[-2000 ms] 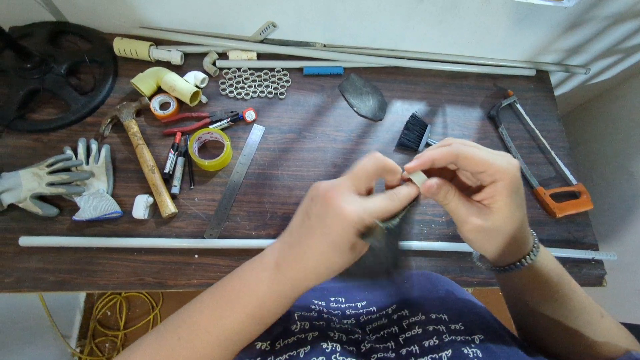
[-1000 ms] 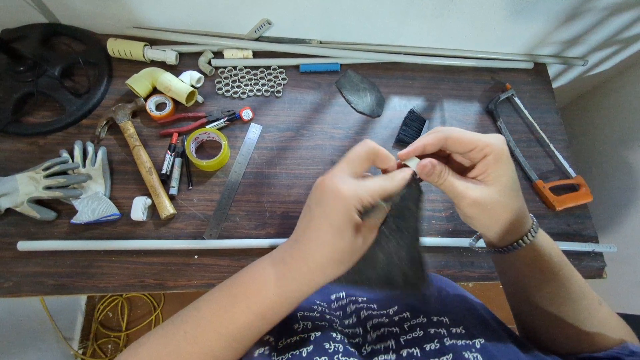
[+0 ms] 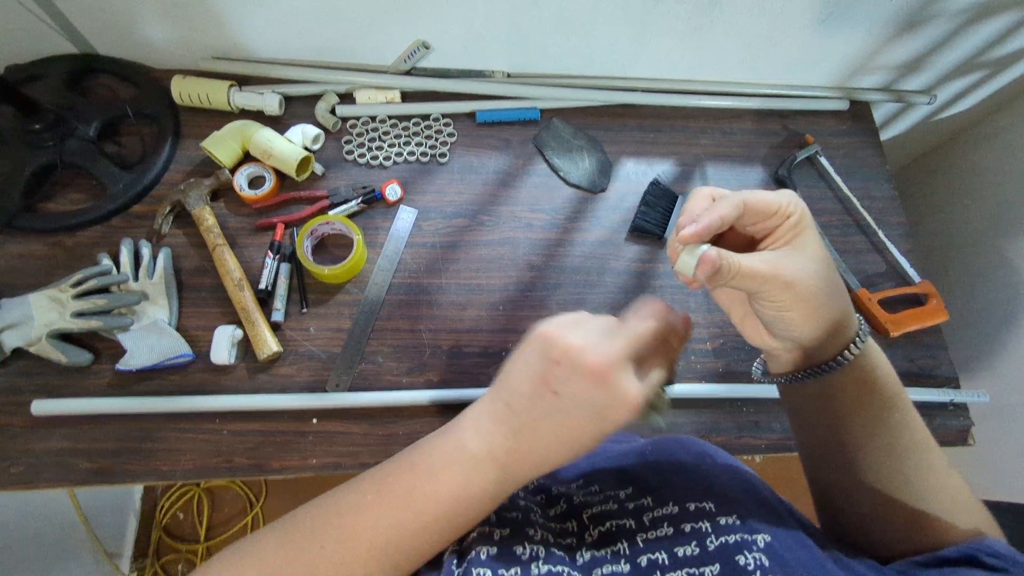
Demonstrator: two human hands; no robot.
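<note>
Between the thumb and fingers of my right hand (image 3: 760,280) is a small pale plastic pipe ring (image 3: 691,261). My left hand (image 3: 592,368), blurred and lower to the left, is closed on a dark piece of cloth or abrasive sheet (image 3: 658,406), mostly hidden behind the fingers. A black-bristled brush (image 3: 654,210) lies just left of my right fingertips. Under my left hand a long white plastic pipe (image 3: 256,402) runs along the table's front edge. Many similar rings (image 3: 398,140) stand grouped at the back, left of a dark flat piece (image 3: 573,155).
On the left lie a claw hammer (image 3: 232,280), work gloves (image 3: 148,304), yellow tape (image 3: 331,248), red-handled pliers (image 3: 292,208), markers (image 3: 282,288) and a steel ruler (image 3: 372,300). A hacksaw (image 3: 900,308) lies on the right. Long pipes (image 3: 560,86) line the back.
My left hand has moved away from the ring, down and to the left, with the dark piece. Earlier both hands were together at the ring; my right hand still holds it.
</note>
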